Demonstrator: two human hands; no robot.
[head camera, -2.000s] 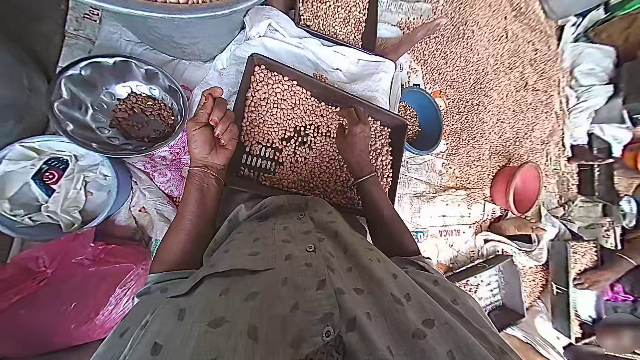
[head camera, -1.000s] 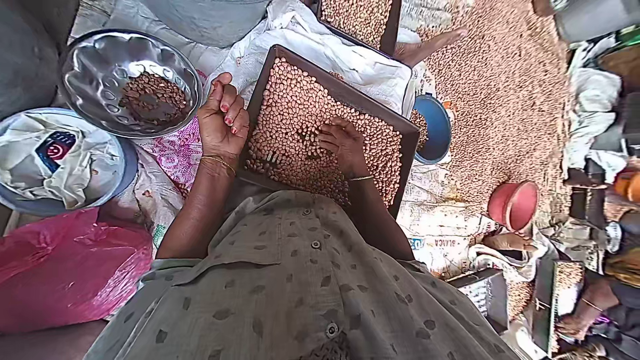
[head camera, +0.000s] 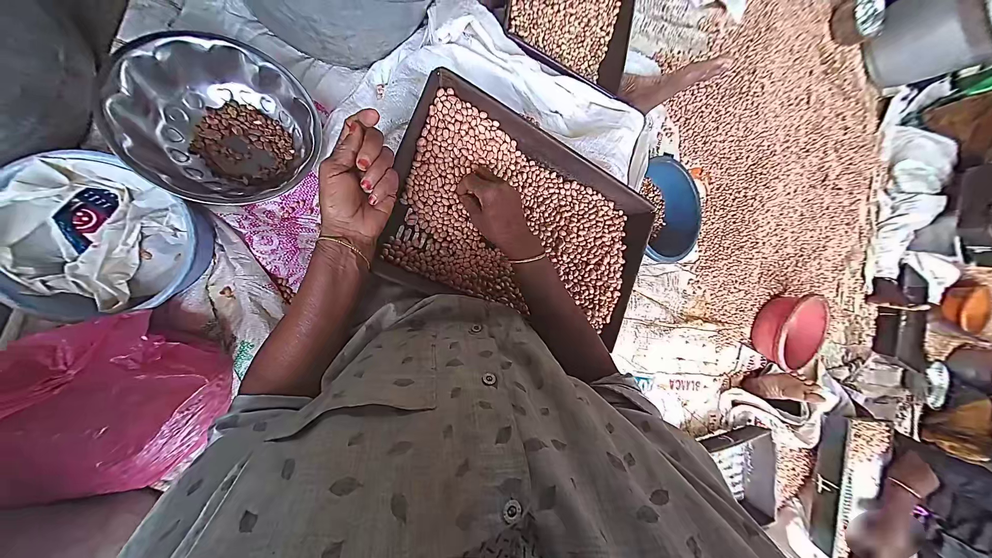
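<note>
A dark rectangular tray (head camera: 570, 159) with a slotted bottom lies before me, spread with small pinkish-brown nuts or beans (head camera: 465, 139). My right hand (head camera: 496, 205) is over the nuts, fingertips bent down onto them; whether anything is pinched there is hidden. My left hand (head camera: 359, 180) is raised palm up at the tray's left edge, its fingers curled toward the thumb, and I cannot tell if something small is inside. Left of it stands a shiny metal bowl (head camera: 143, 116) with a small heap of darker nuts (head camera: 248, 136).
A blue tub (head camera: 203, 248) with white plastic and a pink plastic bag (head camera: 116, 411) are at the left. Right of the tray are a blue bowl (head camera: 678, 205), a red bowl (head camera: 802, 329) and nuts spread over the ground (head camera: 775, 155). A person's foot (head camera: 674, 84) and co-workers' limbs show nearby.
My right hand has moved left across the nuts in the tray. The slotted patch left bare at the tray's lower left is smaller than two seconds ago. My left hand stays raised.
</note>
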